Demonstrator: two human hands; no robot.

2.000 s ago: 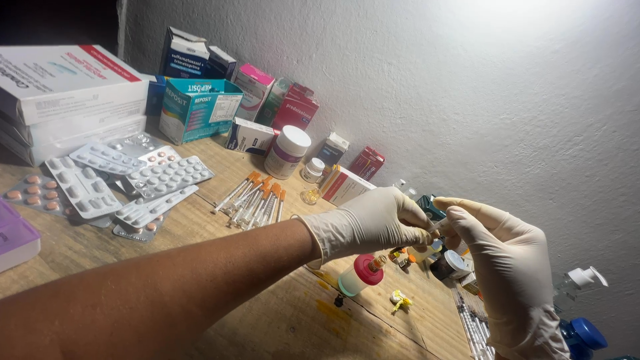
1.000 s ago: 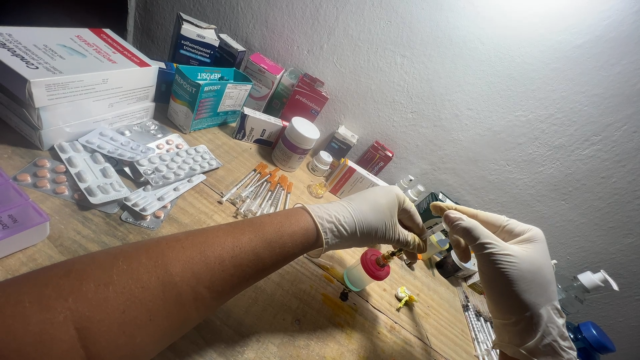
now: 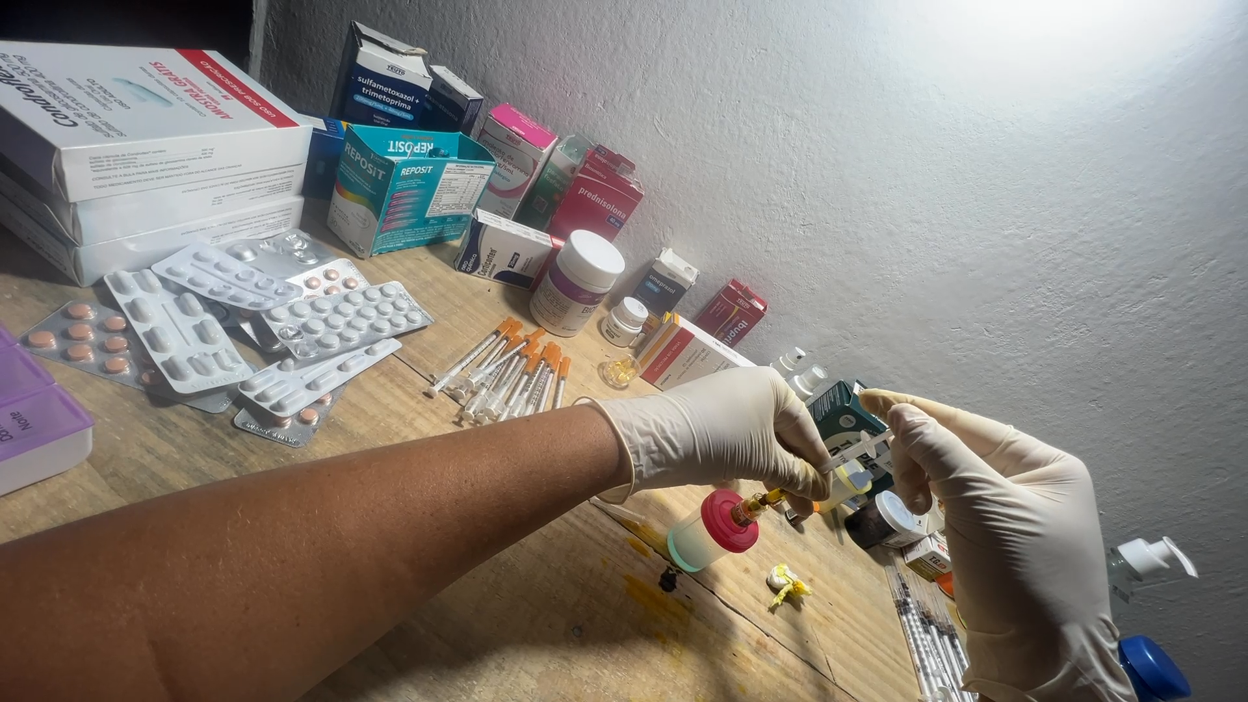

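Both hands wear pale latex gloves. My left hand (image 3: 726,434) reaches over the wooden table from the left, its fingertips pinched on the lower end of a small clear syringe (image 3: 860,448). My right hand (image 3: 1009,517) has thumb and forefinger at the syringe's upper end. Just below my left fingertips, a small amber glass vial (image 3: 756,507) lies tilted at the red lid of a translucent container (image 3: 700,534); whether the fingers touch it is unclear. A white wad with yellow stains (image 3: 786,582) lies to the right of the container.
Orange-capped syringes (image 3: 507,375), blister packs (image 3: 200,336) and a purple pill organizer (image 3: 44,429) lie left. Medicine boxes (image 3: 414,195) and a white jar (image 3: 577,283) stand along the wall. More syringes (image 3: 926,634), a dark jar (image 3: 877,522) and a pump bottle (image 3: 1141,565) are at right.
My left fingertips have come down beside the red-lidded container and the amber vial since the earliest frame. My right hand stays in much the same place.
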